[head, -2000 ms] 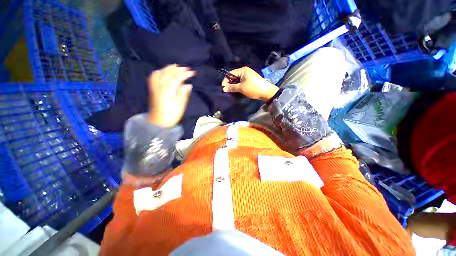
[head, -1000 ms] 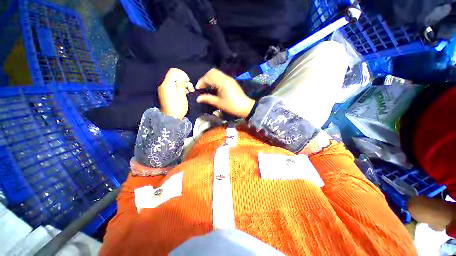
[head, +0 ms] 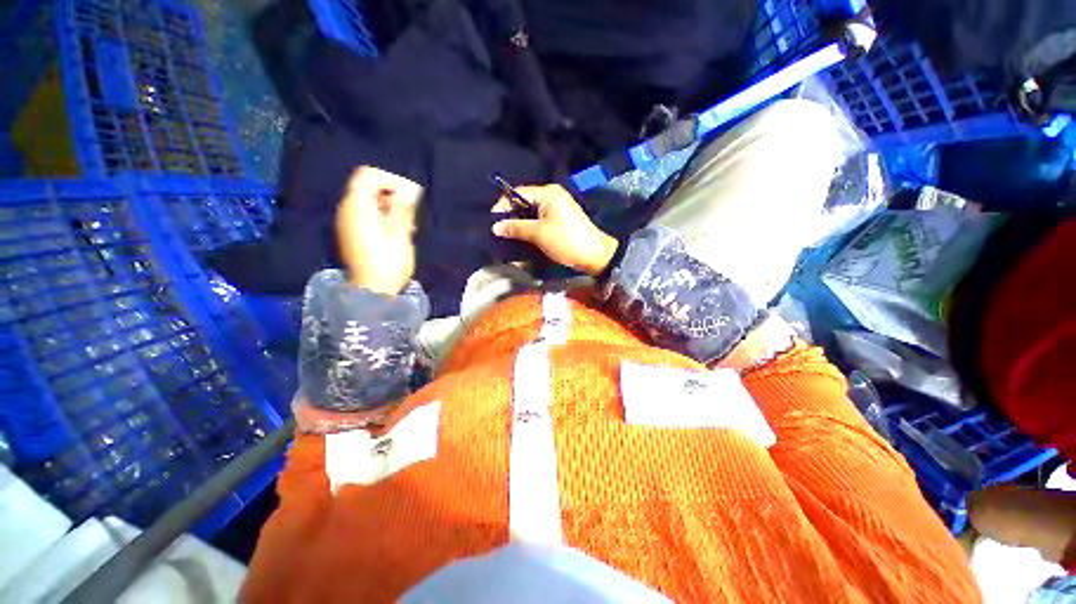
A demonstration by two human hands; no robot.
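A dark navy garment lies over my lap and spreads away from me. My right hand is over it, right of centre, and holds small dark thread snips that point up and to the left. My left hand is over the garment on the left, fingers curled; it is blurred and overexposed. I cannot tell if it pinches cloth. The hands are apart.
Blue crates stand on the left, and another crate's pale blue rim is beyond my right knee. Clear plastic bags lie on the right. A person in red is at the right edge. More dark cloth is heaped ahead.
The hands came together near the middle one second ago and are now apart again. My left hand has moved left, and the snips now show clearly in my right hand.
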